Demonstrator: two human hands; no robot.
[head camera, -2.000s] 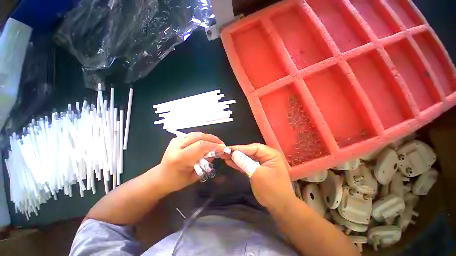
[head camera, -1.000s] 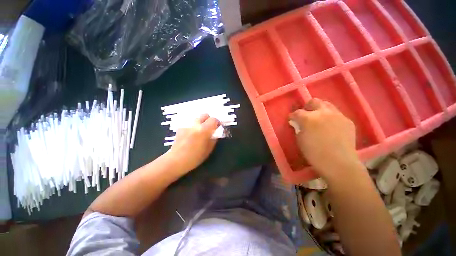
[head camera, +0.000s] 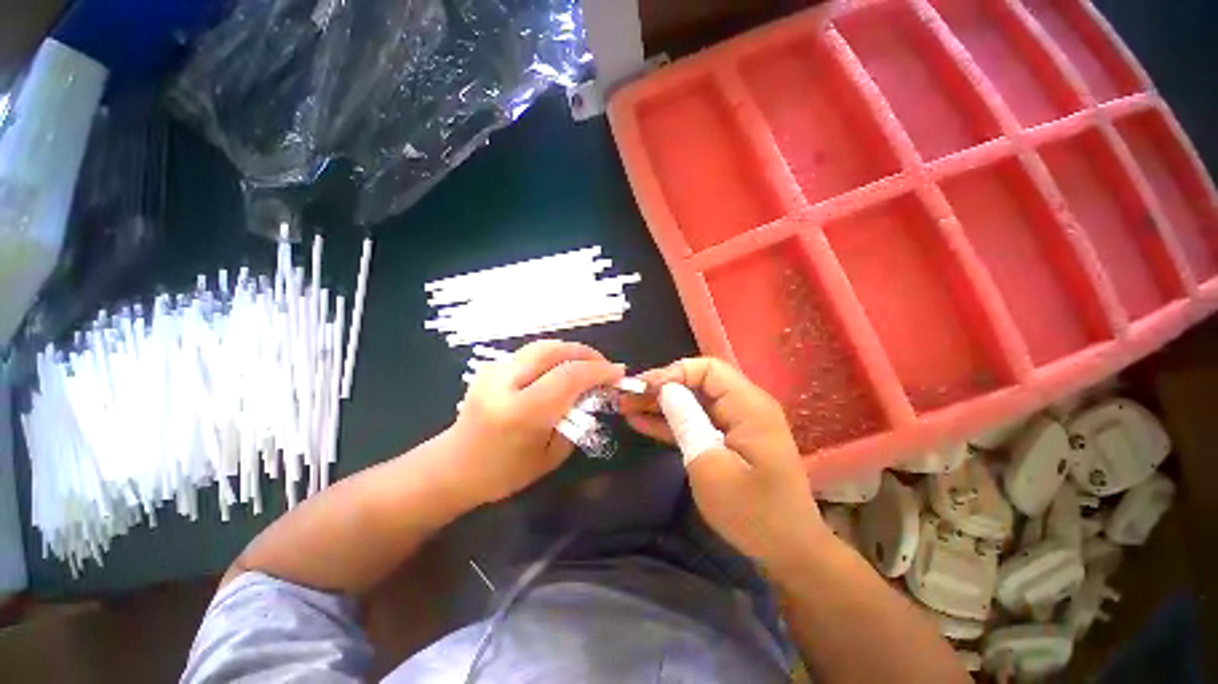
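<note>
My left hand (head camera: 528, 414) is closed around a small bunch of white rods (head camera: 577, 430); their ends stick out below the fingers with shiny, clear-looking tips. One rod end points right, toward my right fingertips. My right hand (head camera: 728, 448), with a white wrap (head camera: 692, 425) on one finger, has its fingertips together at that rod end; whatever they pinch is too small to tell. A small row of white rods (head camera: 532, 297) lies just behind my left hand. Tiny dark bits (head camera: 818, 361) lie in the near left compartment of the red-pink tray (head camera: 748, 233).
A big heap of white rods (head camera: 187, 401) lies at left. A clear plastic bag (head camera: 361, 100) is at the back, beside a blue bin (head camera: 140, 34) and a pale tub (head camera: 47, 160). Off-white moulded housings (head camera: 955, 548) are heaped below the tray at right.
My right hand has come out of the tray compartment to my left hand. My left hand has moved from the rod row toward me, and its rod ends now meet my right fingertips.
</note>
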